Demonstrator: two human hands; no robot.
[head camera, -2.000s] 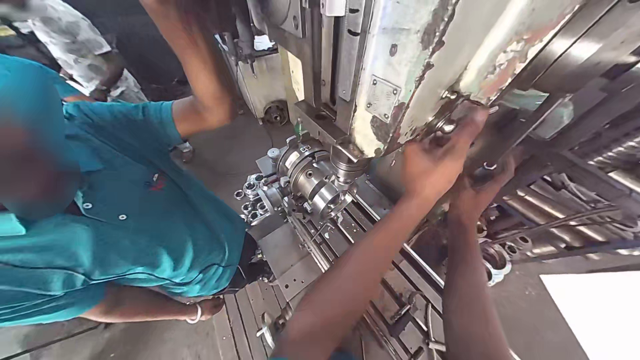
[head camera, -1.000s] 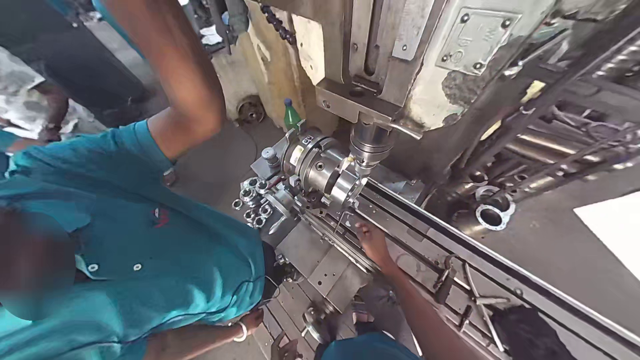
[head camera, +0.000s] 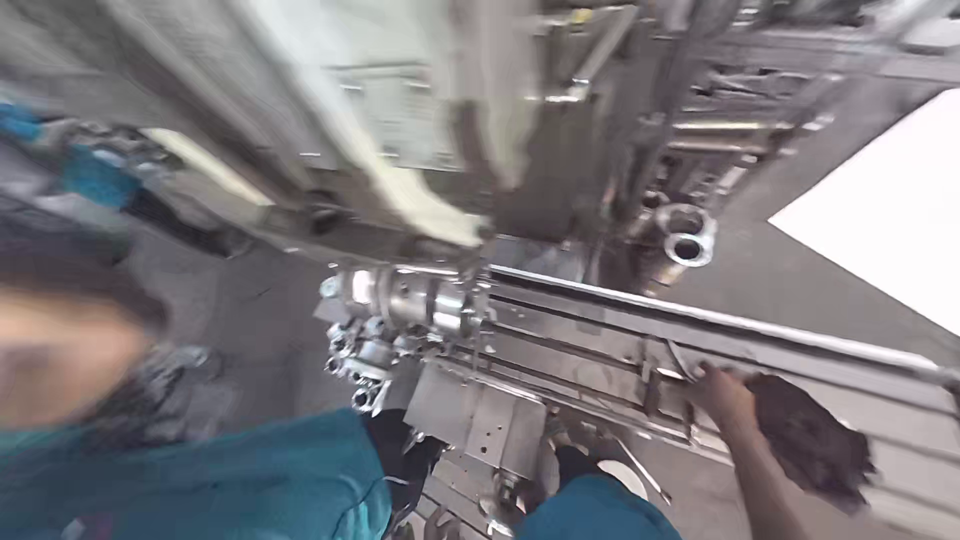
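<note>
My right hand (head camera: 720, 397) is over the milling machine's long slotted table (head camera: 585, 360), its fingertips at a thin metal tool (head camera: 679, 360) among metal bars (head camera: 652, 382); blur hides whether they grip it. A dark cloth (head camera: 810, 442) lies just right of the hand. Towards the table's left end is a cylindrical dividing head with a chuck (head camera: 420, 300), below the machine's blurred column. Part of a hand (head camera: 442, 525) shows at the bottom edge; whose it is cannot be told, and my left hand is not otherwise seen.
A co-worker in a teal shirt (head camera: 247, 480) is close on the left. Ring-shaped metal parts (head camera: 360, 367) cluster beside the dividing head. Beyond the table are more ringed parts (head camera: 686, 240) and a rack of metal stock (head camera: 735, 135). A flat saddle plate (head camera: 480, 412) juts out at the front.
My right hand has moved right along the table, from near the chuck to the metal bars beside the cloth. Earliest, two hands were up at the machine's column. The view has swung and is blurred.
</note>
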